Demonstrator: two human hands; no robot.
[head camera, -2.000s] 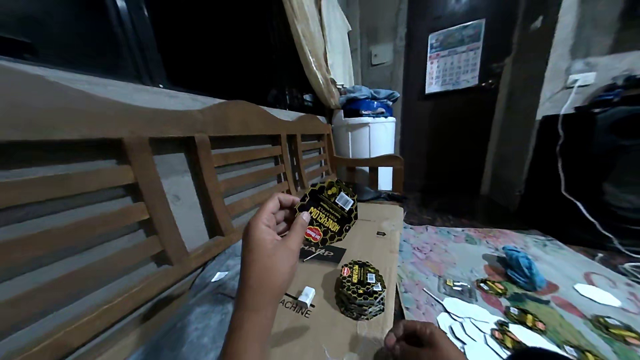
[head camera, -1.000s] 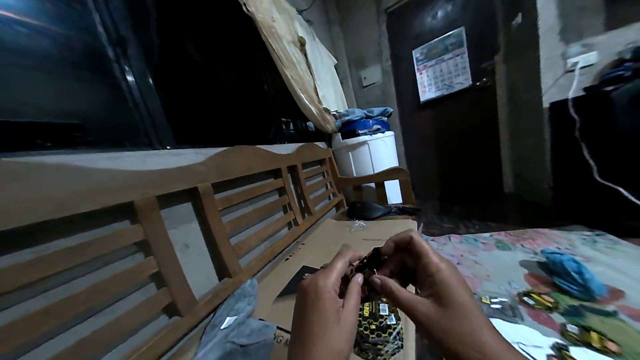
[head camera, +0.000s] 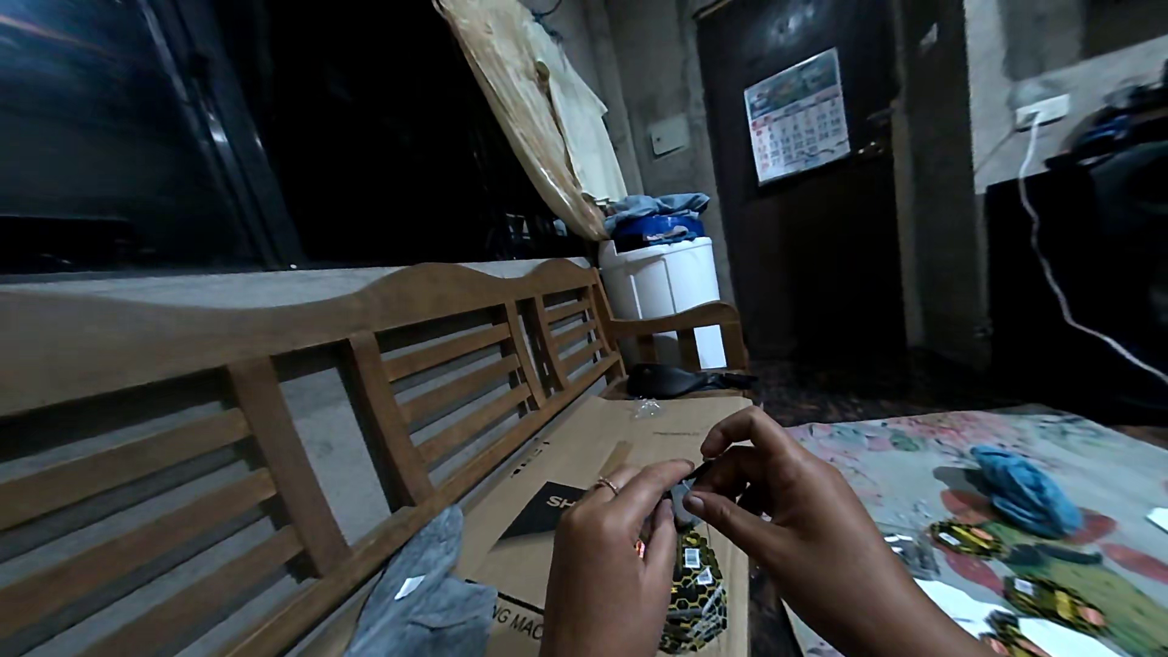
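Note:
My left hand and my right hand meet at the middle of the view, over a flattened cardboard box on the bench. Between their fingertips is a small dark piece, mostly covered by the fingers; a bit of red shows inside my left hand. The thumb and index finger of my right hand pinch its edge. Just below and behind the hands lies a stack of black-and-yellow honeycomb-patterned labels, partly hidden by my left hand.
A grey cloth lies left of my hands, beside the wooden bench back. On the floral cloth at right are a blue crumpled cloth, more patterned labels and white paper pieces. A white bin stands behind the bench arm.
Two seconds ago my left hand held up a honeycomb-patterned label and my right hand was low, apart from it. Both hands have since come together over the stack.

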